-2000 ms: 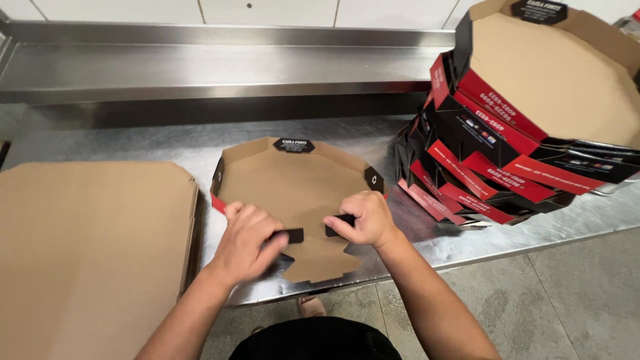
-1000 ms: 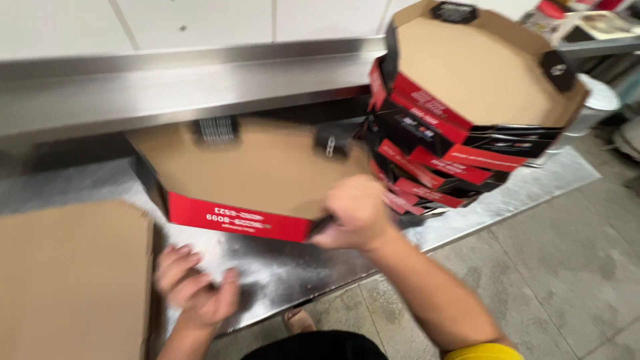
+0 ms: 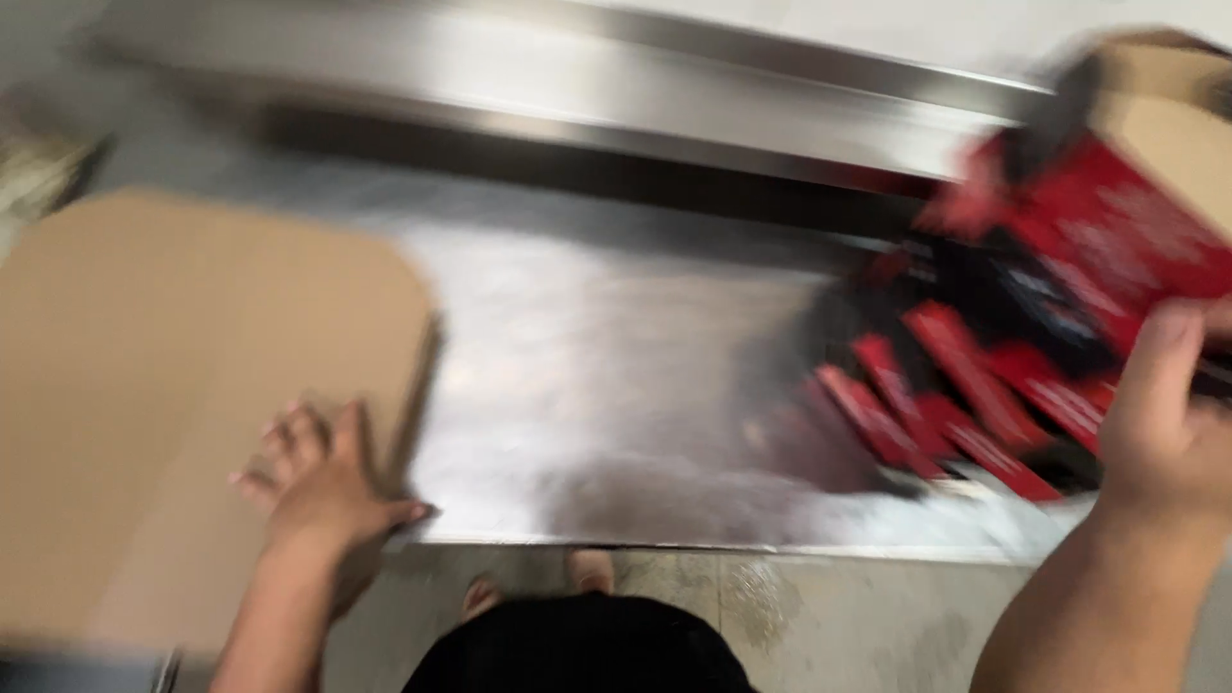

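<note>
My left hand (image 3: 322, 481) lies with spread fingers on the near right part of a stack of flat brown cardboard sheets (image 3: 192, 337), its thumb over the edge. At the right edge of the view my right hand (image 3: 1174, 404) is against the side of a stack of folded red and black pizza boxes (image 3: 991, 385). The topmost box (image 3: 1116, 212) is open-topped, with a brown inside. Blur and the frame's edge hide whether my right fingers still grip a box.
Both stacks stand on a stainless steel table (image 3: 597, 385). A raised steel shelf (image 3: 577, 87) runs along its back. Tiled floor (image 3: 770, 616) shows beyond the near edge, with feet below.
The folded box that my right hand held over the middle of the table is gone from there. My right hand has moved right to the box stack; my left hand has come onto the cardboard sheets.
</note>
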